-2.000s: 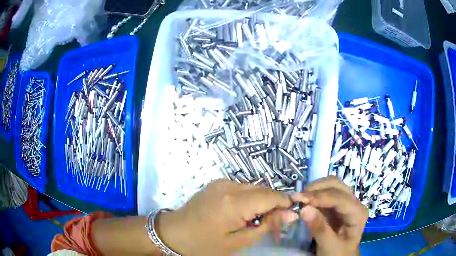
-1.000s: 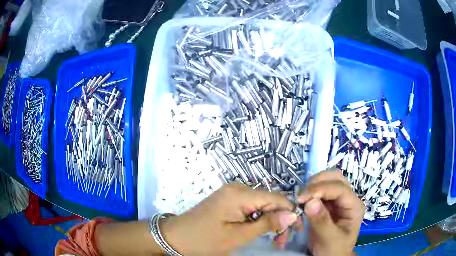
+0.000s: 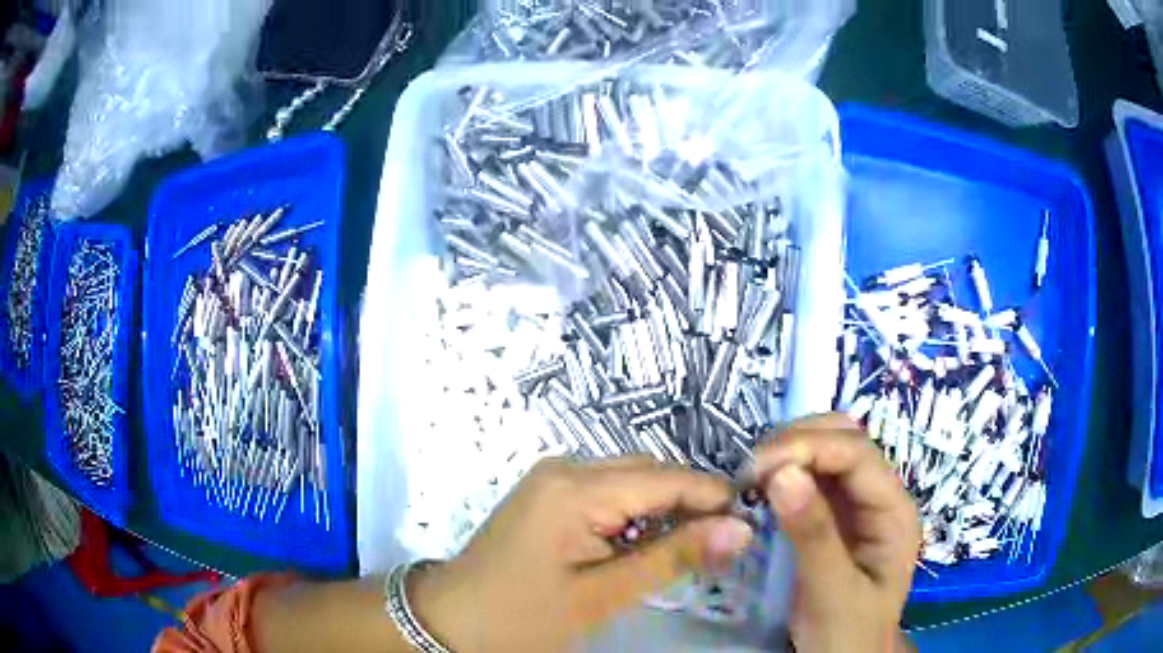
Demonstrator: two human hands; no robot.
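My left hand [image 3: 580, 542] is at the near edge of the white centre bin [image 3: 383, 293]. Its curled fingers hold a small stemmed piece [image 3: 634, 531], whose dark reddish end shows. My right hand [image 3: 835, 523] is just to the right, with thumb and forefinger pinched on a small dark part [image 3: 753, 495] at the left fingertips. The part is mostly hidden by the fingers. The bin holds shiny metal tubes [image 3: 638, 344] and, on its near left side, short white plastic sleeves [image 3: 478, 396].
The left blue tray [image 3: 334, 383] holds slim silver pieces; two narrow blue trays stand farther left. The right blue tray [image 3: 1078, 383] holds white-and-dark pieces. A plastic bag of tubes [image 3: 816, 32] lies behind the bin. A clear box [image 3: 1001, 64] is upper right, a crumpled bag [image 3: 166, 102] upper left.
The bin and trays sit slightly lower and further left in the picture. Both hands stay together at the bin's near edge; the right hand has shifted slightly up and its fingers have changed position.
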